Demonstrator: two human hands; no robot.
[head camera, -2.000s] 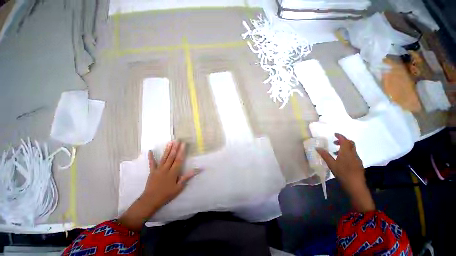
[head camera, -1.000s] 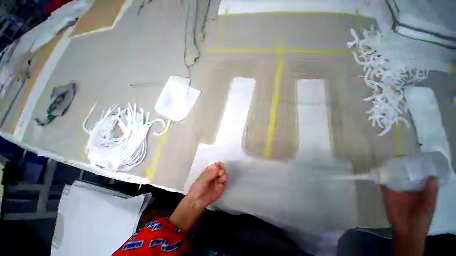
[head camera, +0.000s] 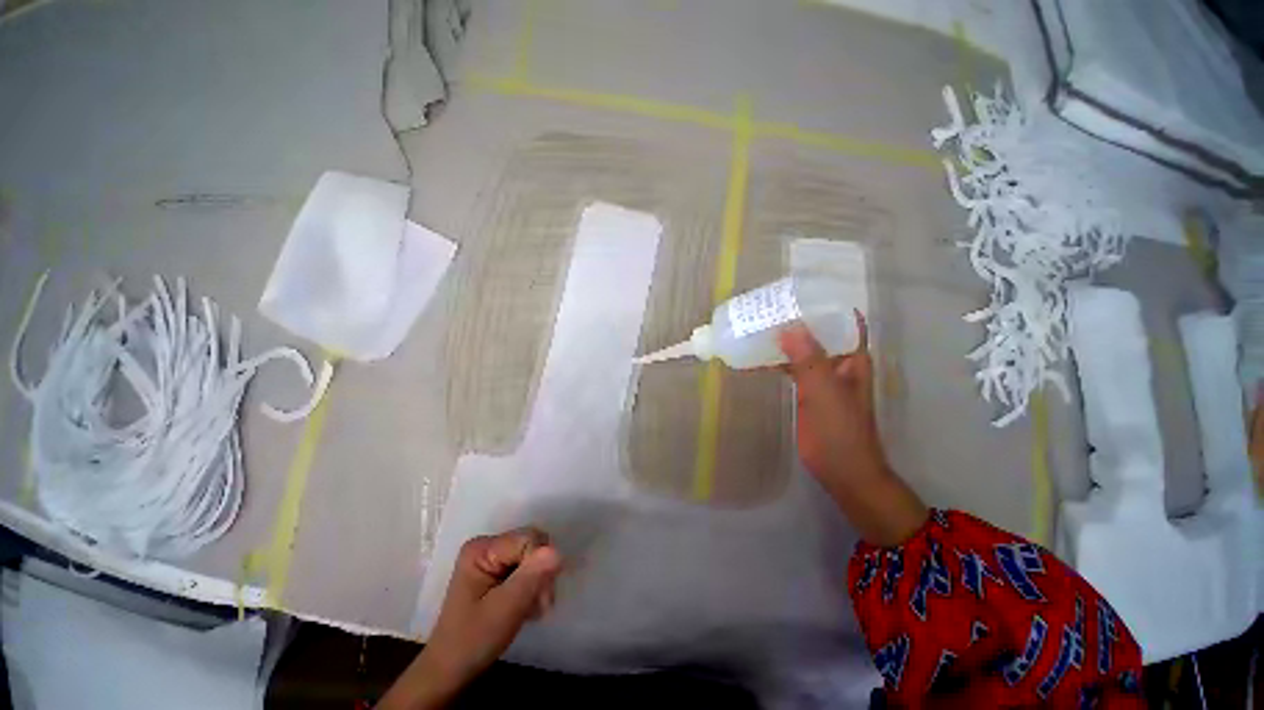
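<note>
A white vest-shaped cut piece lies flat at the centre, its two straps pointing away from me. My right hand holds a translucent glue bottle on its side above the gap between the straps. The bottle's thin nozzle points left, its tip at the inner edge of the left strap. My left hand is closed loosely over the lower left part of the piece, fingertips together. I cannot tell if anything is between its fingers.
A long strips bundle lies left, beside a small folded white fabric piece. A short strips pile is at upper right, above finished panels. Yellow tape crosses the table. Stacked panels lie top right.
My right hand has taken up the bottle from the right and brought it left to the left strap. My left hand has lifted from lying flat and its fingers have closed. The view has shifted.
</note>
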